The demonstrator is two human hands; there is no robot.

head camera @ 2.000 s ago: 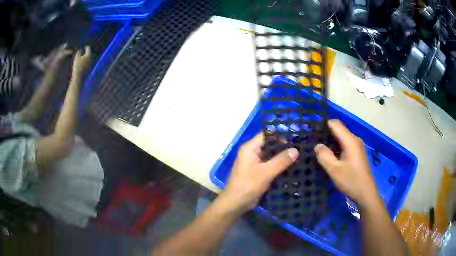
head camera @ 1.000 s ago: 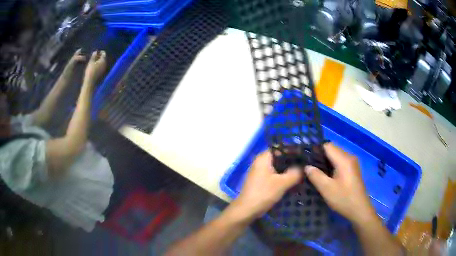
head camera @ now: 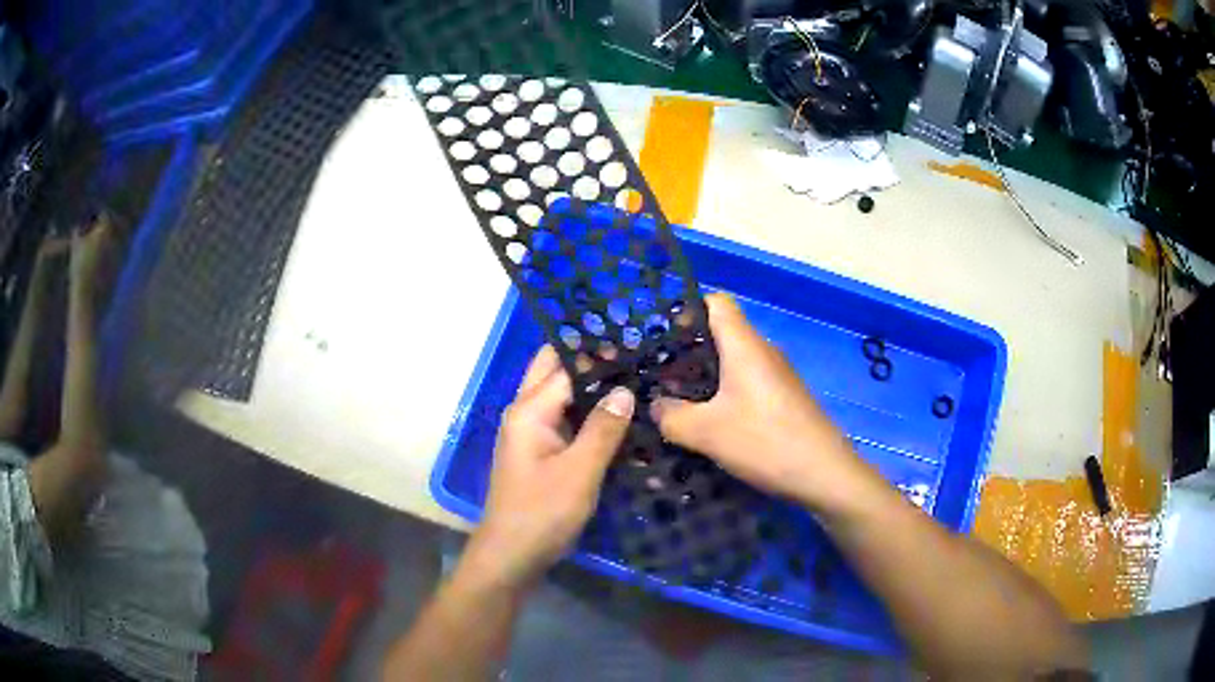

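Observation:
A long black perforated sheet (head camera: 540,153) runs from the back of the bench over the blue bin (head camera: 813,273) and down toward me. Its far part has open round holes; the near part is darker and blurred. My left hand (head camera: 553,453) grips its left edge, thumb on top. My right hand (head camera: 746,400) holds its right edge, thumb and fingertips near the left thumb. Several black rings (head camera: 875,357) lie in the bin's right part. Whether a ring is between my fingertips is hidden.
More perforated sheets (head camera: 253,227) lie at the left beside stacked blue bins (head camera: 173,67). A person's forearms (head camera: 73,346) show at the far left, above a red stool (head camera: 300,606). Motor-like units (head camera: 979,80), white paper (head camera: 839,167) and a black pen-like object (head camera: 1097,485) are behind and right.
The view has shifted, so the bin, sheet and hands appear further left. Both hands still hold the sheet, which now slants more to the upper left.

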